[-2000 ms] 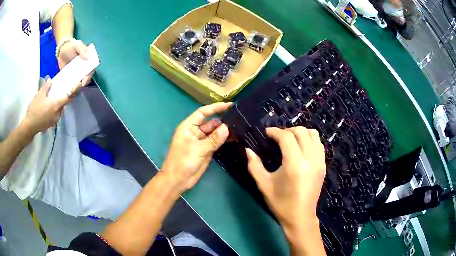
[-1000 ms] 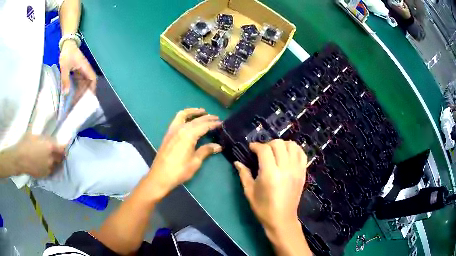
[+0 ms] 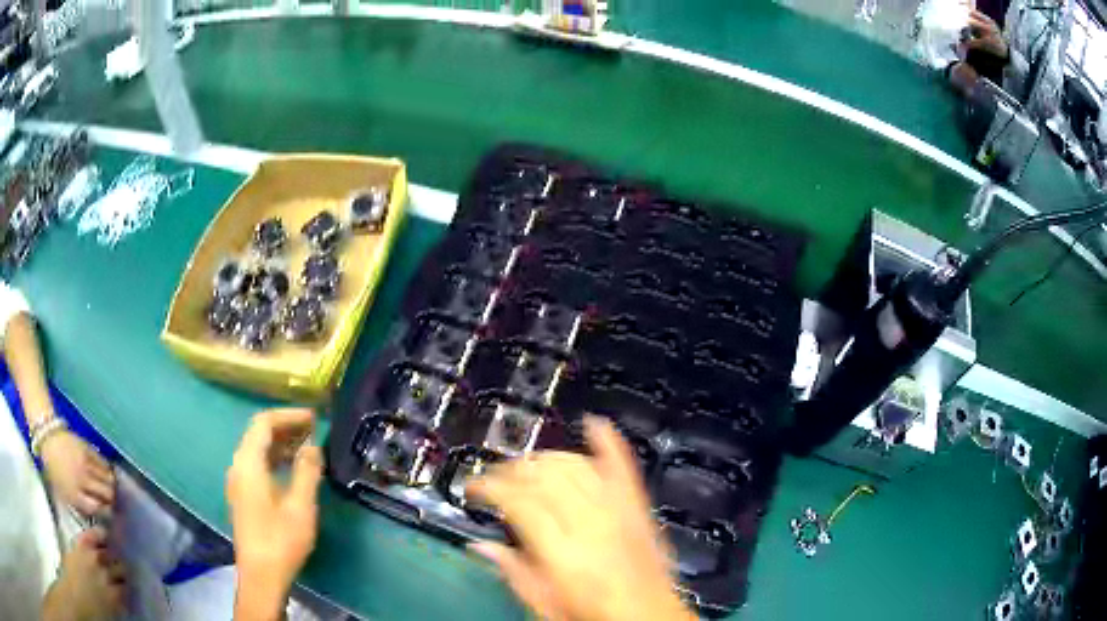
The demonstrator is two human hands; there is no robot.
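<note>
The black blister tray (image 3: 680,352) lies in front of me on the green bench, its left and middle pockets partly filled with modules (image 3: 392,449). My left hand (image 3: 277,497) is off the tray's near left corner, fingers apart and holding nothing visible. My right hand (image 3: 577,510) is over the tray's near edge, slightly blurred; its fingertips are at a near pocket, and whether they hold something is hidden. The yellow-brown carton tray (image 3: 352,291) stands left of the blister tray with several loose modules (image 3: 304,318) in it.
A metal box (image 3: 953,364) stands right of the blister tray, with a thick black cylinder (image 3: 868,358) on a cable over it. A small wired part (image 3: 811,531) and pale subassemblies (image 3: 1029,534) lie nearby. White frames (image 3: 134,200) lie far left. A neighbour's hands (image 3: 79,473) are at lower left.
The view has turned right, showing the metal box and subassemblies more fully. My left hand has come away from the tray's corner. My right hand has moved along the near edge.
</note>
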